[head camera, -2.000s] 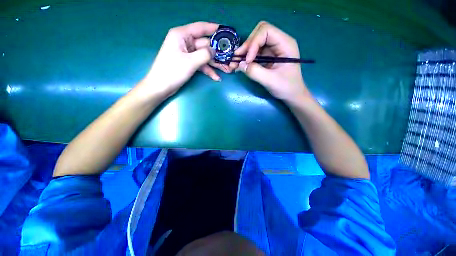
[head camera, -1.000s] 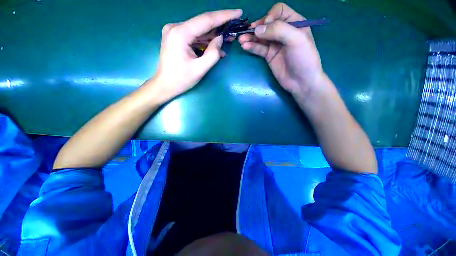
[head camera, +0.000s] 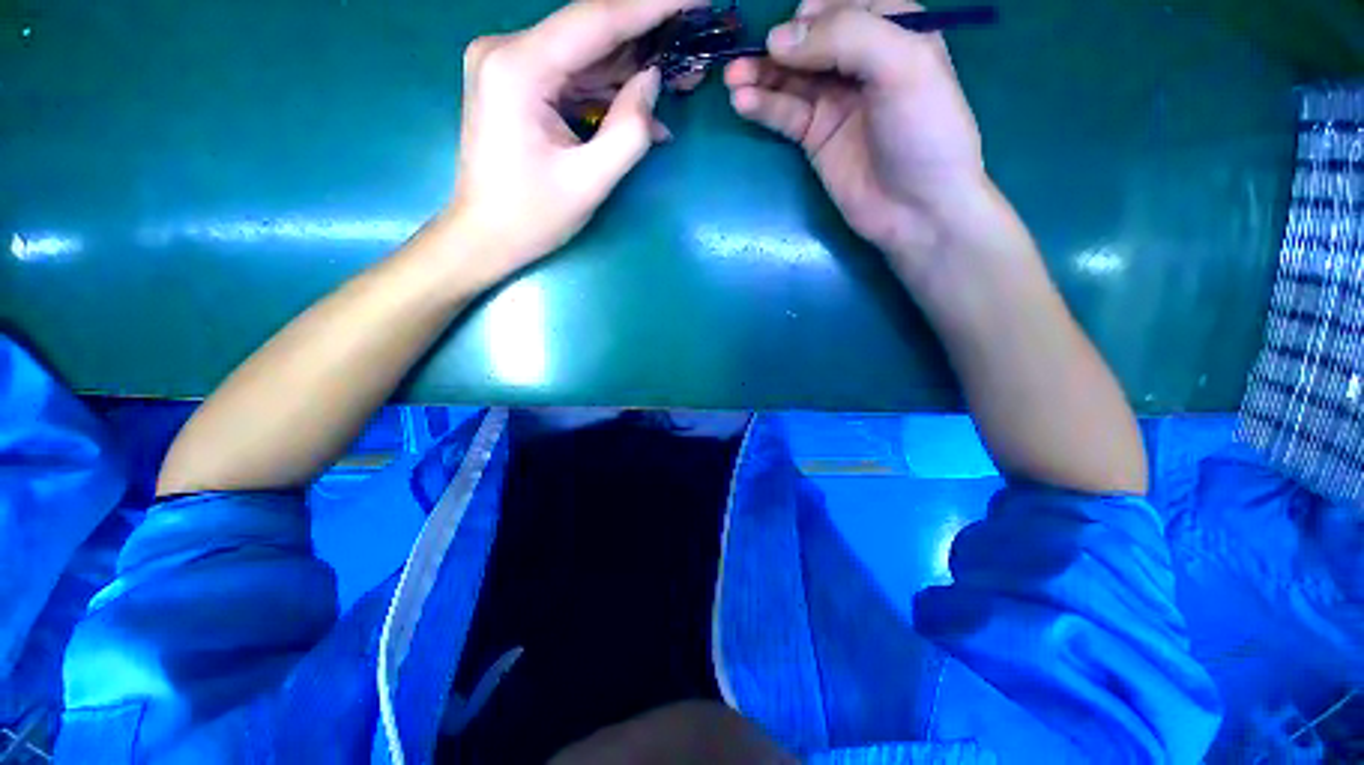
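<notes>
The watch case is a small dark round body with shiny spots, near the top edge of the head view. My left hand holds it between thumb and fingers, tilted, so its inside hardly shows. A small yellow-orange bit shows under the left fingers. My right hand is shut on the dark tweezers, held nearly level, with their tip at the right side of the case. The exact contact at the tip is too small to tell.
The glossy green bench lies under both hands, its near edge in front of my body. A stack of clear ridged blister trays stands at the far right. Blue-clad people show at the left edge and right edge.
Both hands and the watch case have moved up towards the top edge of the picture. The case has turned from showing its round open inside to a tilted, edge-on view. The tweezers now slant slightly.
</notes>
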